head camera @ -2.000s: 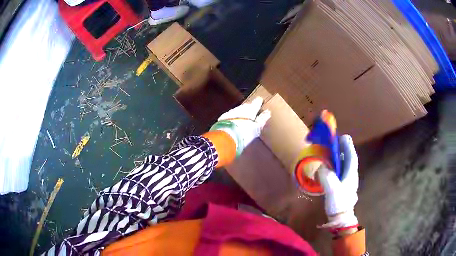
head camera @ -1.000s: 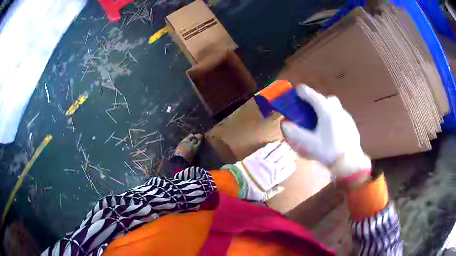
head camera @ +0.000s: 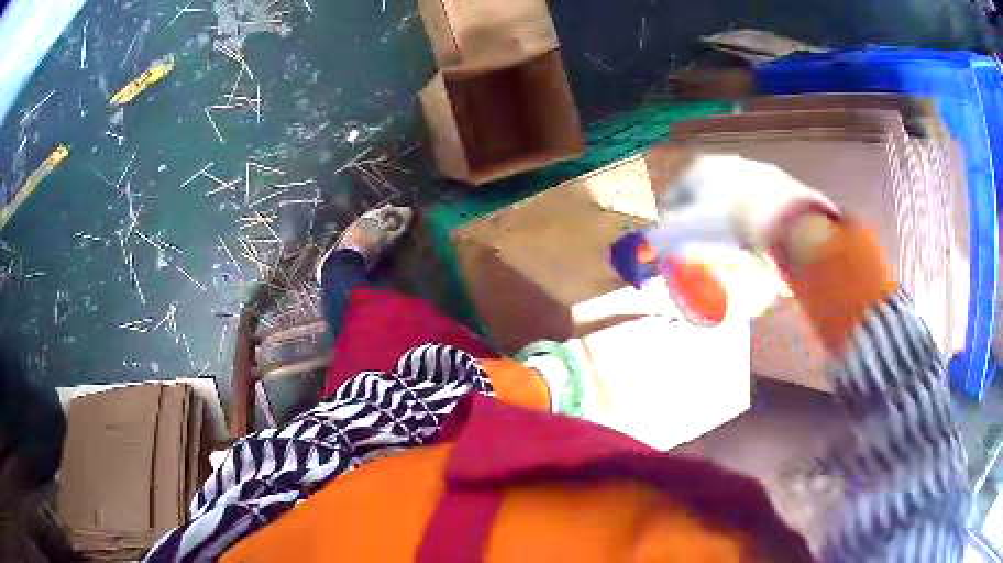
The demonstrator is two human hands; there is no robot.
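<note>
A tan carton point(head camera: 539, 258) lies close in front of my lap, its near side point(head camera: 682, 379) washed out white by glare. My right hand point(head camera: 737, 209), white-gloved and blurred, holds the blue and orange tape dispenser point(head camera: 698, 288) over the carton. The dispenser is blurred too, and I cannot tell if it touches the carton. My left hand point(head camera: 559, 376) is at the carton's near left side. Its green-edged glove cuff shows, but the fingers are lost in the glare.
Open brown boxes point(head camera: 495, 31) stand on the floor beyond. Flat cartons point(head camera: 814, 130) stack at the right against a blue bin point(head camera: 970, 187). A green edge point(head camera: 456, 264) borders the carton. A shoed foot point(head camera: 382, 225) is left of it. More flat cardboard point(head camera: 116, 451) is at the lower left.
The view has turned, shifting the open boxes up and bringing the lower-left cardboard into view. My right hand has turned with the dispenser, whose orange roll now shows. My left fingers are now lost in glare.
</note>
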